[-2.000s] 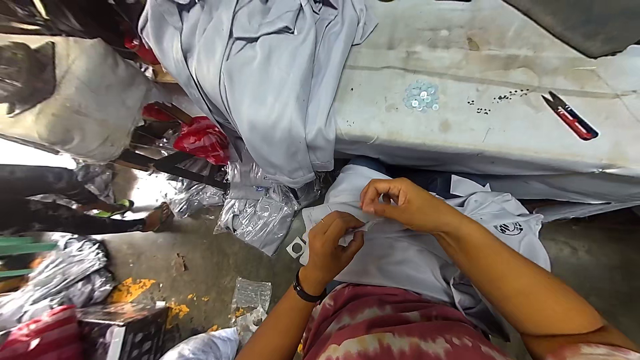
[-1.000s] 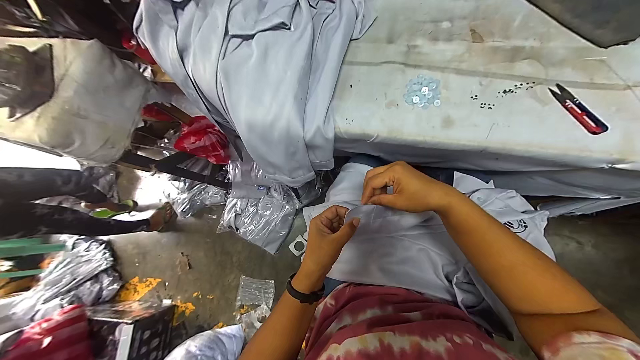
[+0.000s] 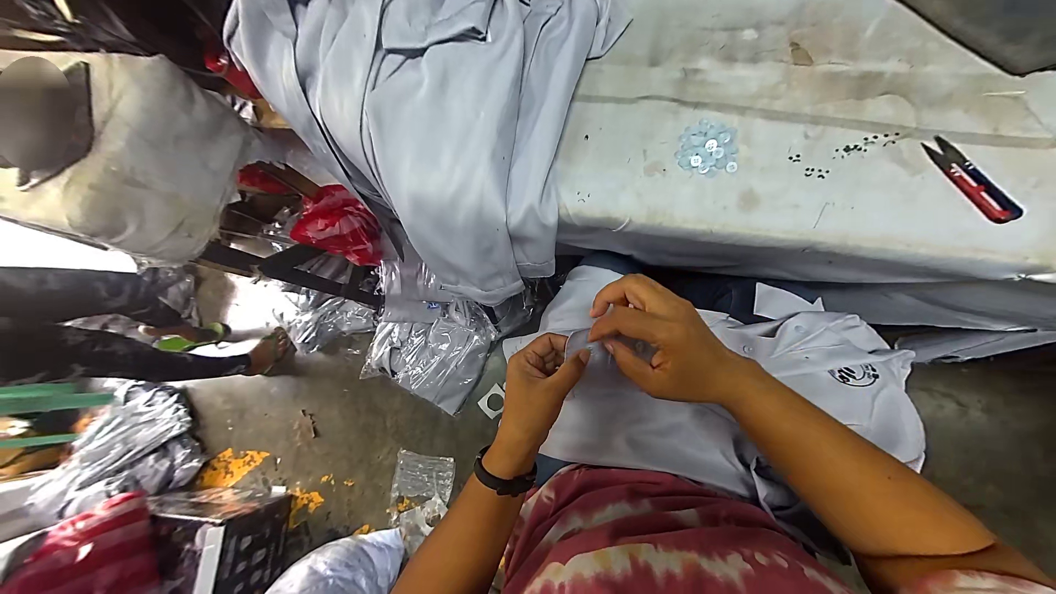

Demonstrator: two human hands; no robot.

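Observation:
A light grey shirt (image 3: pixel 660 421) with buttons and a printed emblem lies across my lap. My left hand (image 3: pixel 540 388) pinches a folded edge of it between thumb and fingers. Close beside it, my right hand (image 3: pixel 660 338) has its thumb and fingertips drawn together at the same edge; whether a needle or thread is between them cannot be told. On the cloth-covered table lie a pile of pale shirt buttons (image 3: pixel 707 148), small dark bits (image 3: pixel 862 147) and red-handled thread snips (image 3: pixel 973 180), blades apart.
Grey garments (image 3: pixel 462 140) hang over the table's left edge. Plastic-wrapped clothes (image 3: pixel 437 346) and a clear plastic bag (image 3: pixel 422 487) lie on the floor. A person's legs (image 3: pixel 124 346) are at the left, near a stuffed white sack (image 3: pixel 157 157). A dark box (image 3: pixel 219 536) stands lower left.
My right hand has shifted slightly, its fingertips coming down close to the edge that my left hand holds. The pile of buttons and the snips lie as before.

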